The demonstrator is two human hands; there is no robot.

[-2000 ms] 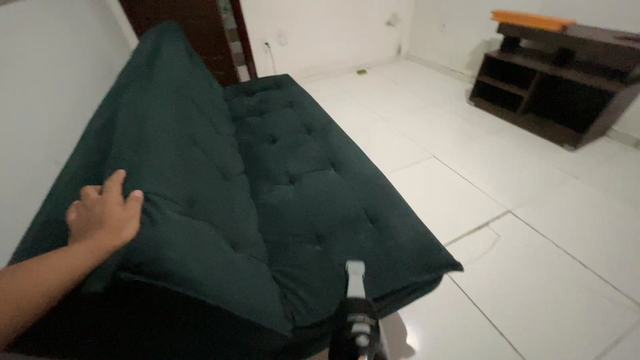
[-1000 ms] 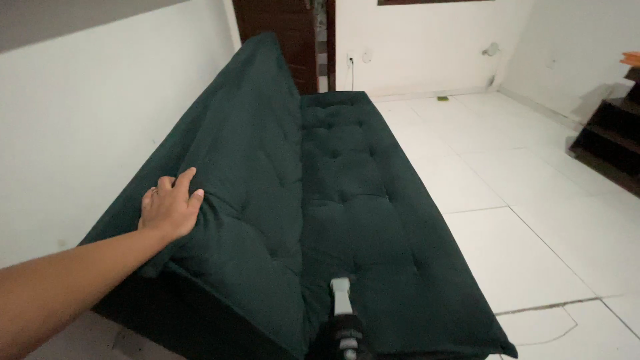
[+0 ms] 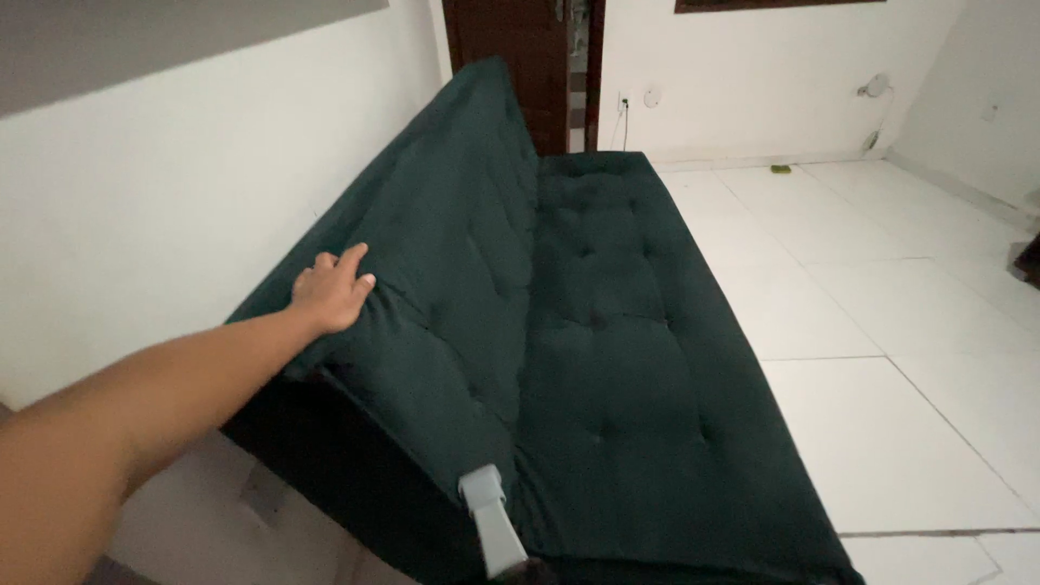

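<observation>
A dark green tufted sofa bed runs away from me, its backrest tilted up on the left side. My left hand rests over the top edge of the backrest near its close end, fingers spread on the fabric and thumb on the front face. At the bottom centre a light grey head of a vacuum-like tool with a dark body lies over the join of backrest and seat at the near end. My right hand is out of view, so what holds the tool does not show.
A white wall stands close on the left, behind the backrest. Past the far end are a brown wooden door and a wall outlet with a cord. White floor tiles spread to the right. A dark furniture corner shows at the right edge.
The view has swung left. The grey tool head has moved from over the seat to the near end by the backrest. My left hand stays on the top edge of the backrest.
</observation>
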